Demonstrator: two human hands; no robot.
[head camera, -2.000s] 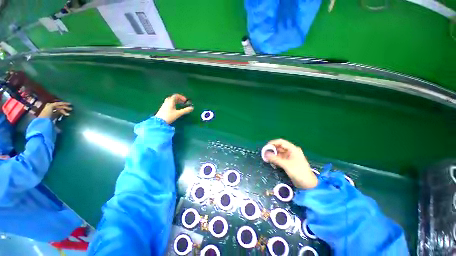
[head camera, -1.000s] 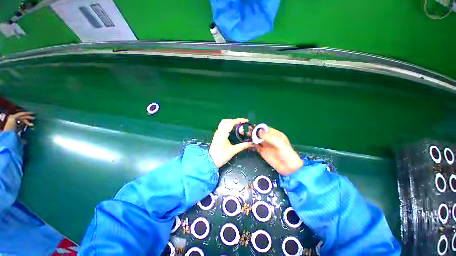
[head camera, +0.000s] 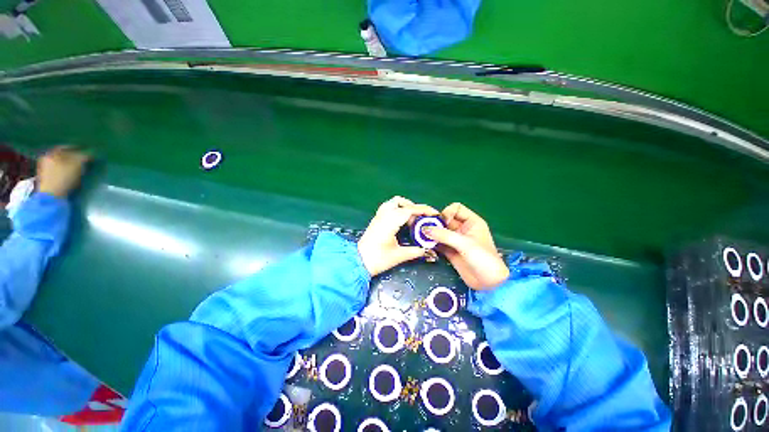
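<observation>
A round module (head camera: 427, 233) with a white ring is held between both hands above the far edge of the blister tray. My left hand (head camera: 392, 236) grips its left side, with a dark rim showing around the white ring. My right hand (head camera: 472, 246) holds it from the right, a fingertip over its face. The black ring cannot be told apart clearly from the module. The blister tray (head camera: 411, 319) holds rows of modules with small gold-brown tails; my sleeves hide its sides.
Another round module (head camera: 211, 159) lies alone on the green conveyor belt (head camera: 320, 143). Stacked blister trays (head camera: 704, 337) stand at the right. Another person's blurred hand (head camera: 63, 171) is at the left. A small white bottle (head camera: 372, 39) and blue cloth (head camera: 424, 24) are at the back.
The white-ringed module has moved left from beside the black ring to between both hands, its face now under my right fingertip. The lone module on the belt has shifted left in view.
</observation>
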